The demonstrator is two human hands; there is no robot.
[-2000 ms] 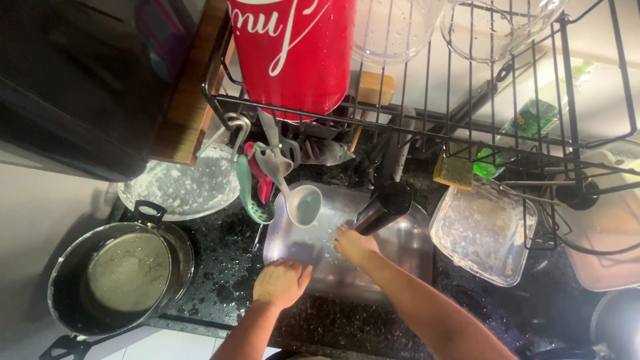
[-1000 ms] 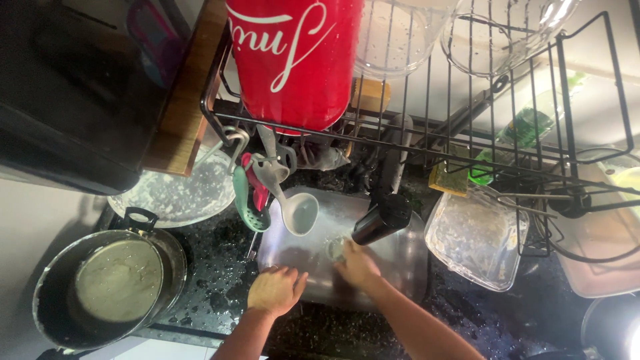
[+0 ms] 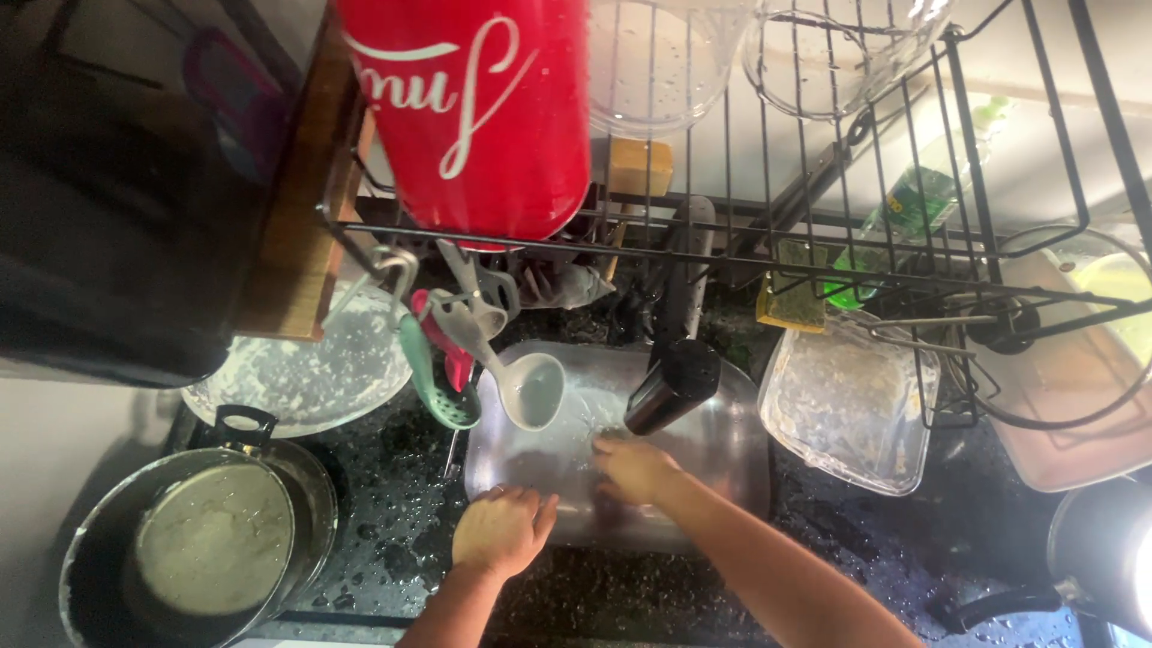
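My left hand (image 3: 504, 531) rests on the front left rim of a stainless steel sink (image 3: 540, 468), its fingers over the edge; no held object shows. Inside the basin, just below the black faucet head (image 3: 675, 387), is my right hand (image 3: 634, 470), with its fingers bent downward. Whether it holds anything is unclear, as its fingertips are blurred. A light grey ladle (image 3: 533, 391), a green slotted spoon (image 3: 441, 396) and a pink utensil (image 3: 445, 337) hang over the sink's left side.
Left of the sink stand a black pot (image 3: 90, 558) with cloudy liquid and a whitish-smeared lid (image 3: 306, 369). A smeared clear container (image 3: 850, 405) and a sponge (image 3: 792, 288) sit right. A wire rack (image 3: 720, 247) with a red canister (image 3: 477, 126) overhangs the back.
My right hand has moved within the basin, from beside the faucet head to below it. My left hand stays at the sink's front left rim.
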